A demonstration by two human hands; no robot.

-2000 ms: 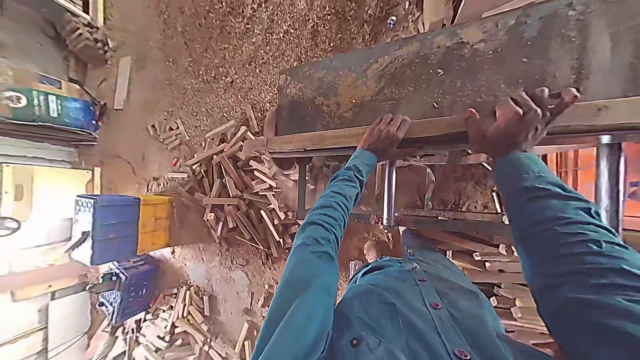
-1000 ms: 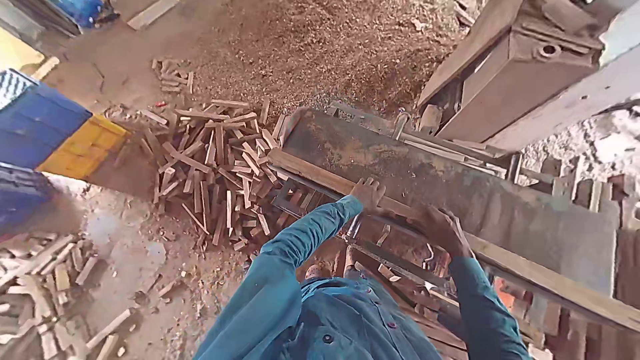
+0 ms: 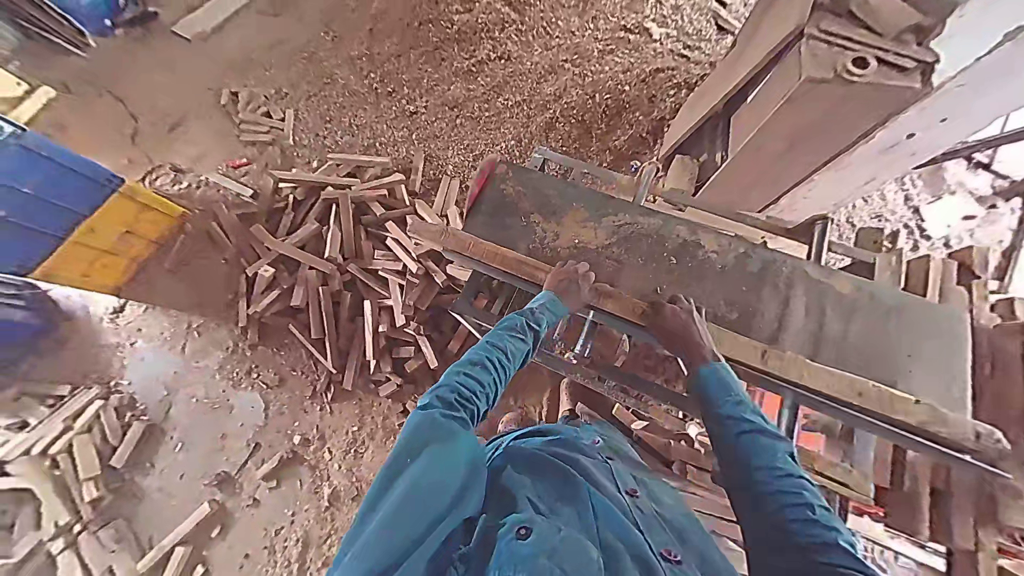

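Note:
A long wooden beam [image 3: 816, 376] lies along the near edge of a worn metal-topped bench [image 3: 720, 264]. My left hand [image 3: 570, 284] is closed over the beam, left of its middle. A short way to the right, my right hand [image 3: 682, 326] grips the same beam, its fingers curled over the far side. The beam's left end reaches past the bench corner, near a red rounded part [image 3: 482, 182]. Below the near edge, the metal frame [image 3: 616, 376] of the bench shows.
Cut wood offcuts [image 3: 344, 264] are heaped on the ground left of the bench, with more [image 3: 72, 448] at the lower left. Shavings [image 3: 496, 80] cover the ground beyond. Blue and yellow crates [image 3: 112, 240] stand at the left. A large metal housing [image 3: 808, 112] rises behind the bench.
The view has turned and shifted since the oldest frame. My right hand, with fingers raised two seconds ago, is now curled over the beam. My left hand stays on the beam.

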